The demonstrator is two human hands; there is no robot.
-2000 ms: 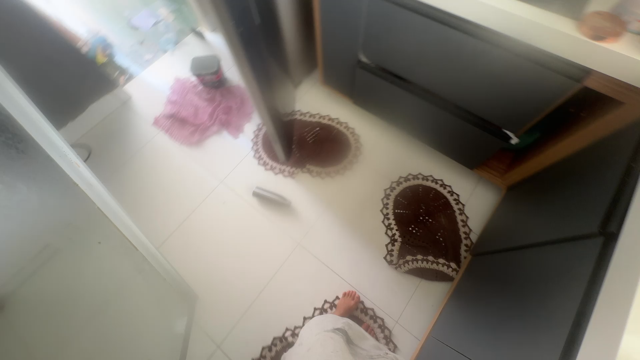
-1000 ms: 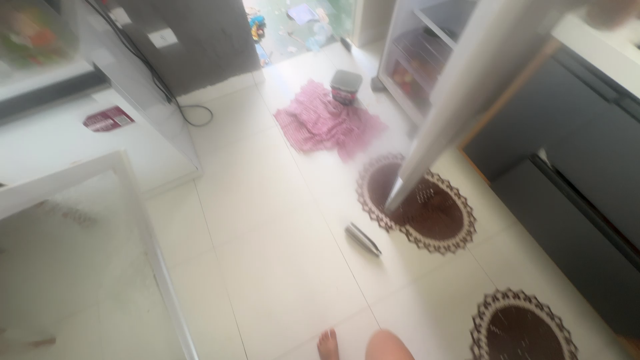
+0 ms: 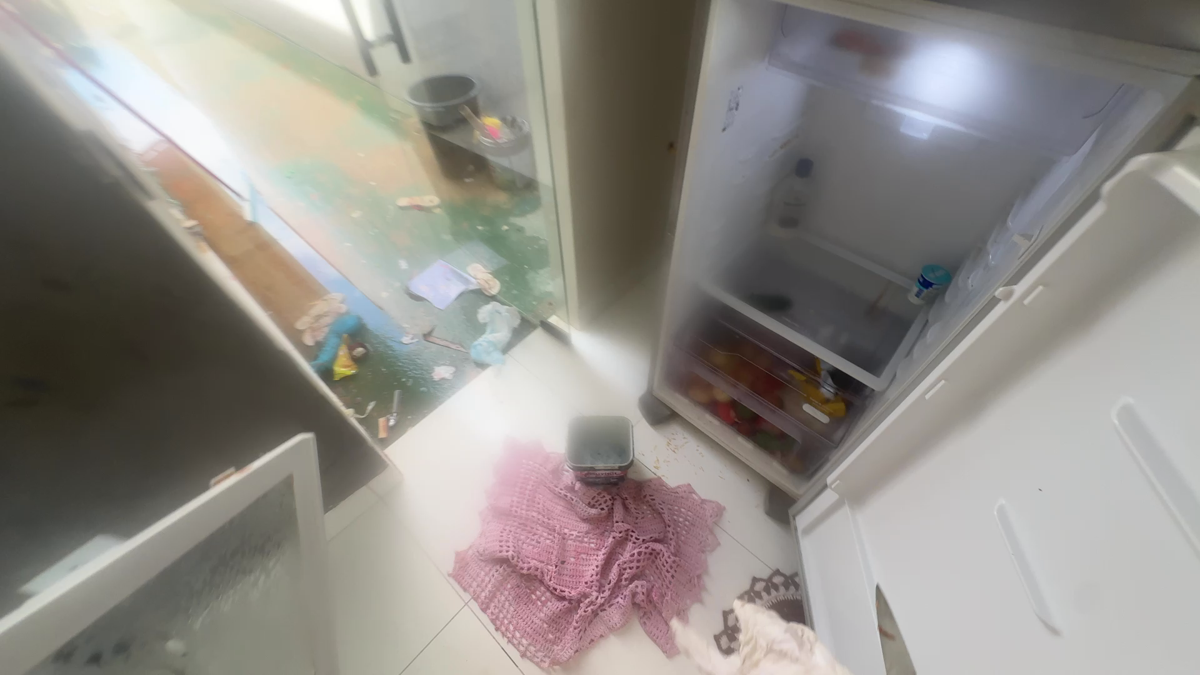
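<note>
Neither of my hands shows in the head view. An open refrigerator [image 3: 806, 244] stands at the right, lit inside, with a bottle [image 3: 793, 195], a small blue-and-white cup [image 3: 929, 283] and a see-through drawer [image 3: 750, 394] of produce low down. Its white door [image 3: 1041, 450] is swung out toward me at the lower right. On the tiled floor in the middle lies a crumpled pink crocheted cloth [image 3: 591, 572], and a dark square container with a lid [image 3: 600, 448] rests at its far edge. Light fabric [image 3: 778, 642] is at the bottom edge, beside part of a brown crocheted mat [image 3: 764, 600].
A white-framed glass panel [image 3: 309, 525] juts in at the lower left, near a dark wall [image 3: 159, 347]. Beyond the doorway, a wet green floor holds scattered litter, a purple sheet [image 3: 442, 284], a light blue bag [image 3: 495, 333] and a black bucket [image 3: 443, 99]. Crumbs [image 3: 677, 452] lie by the refrigerator's foot.
The view has swung toward the doorway and the open refrigerator, and the pink cloth and container now appear closer. The floor mats by the grey cabinets have mostly left the view.
</note>
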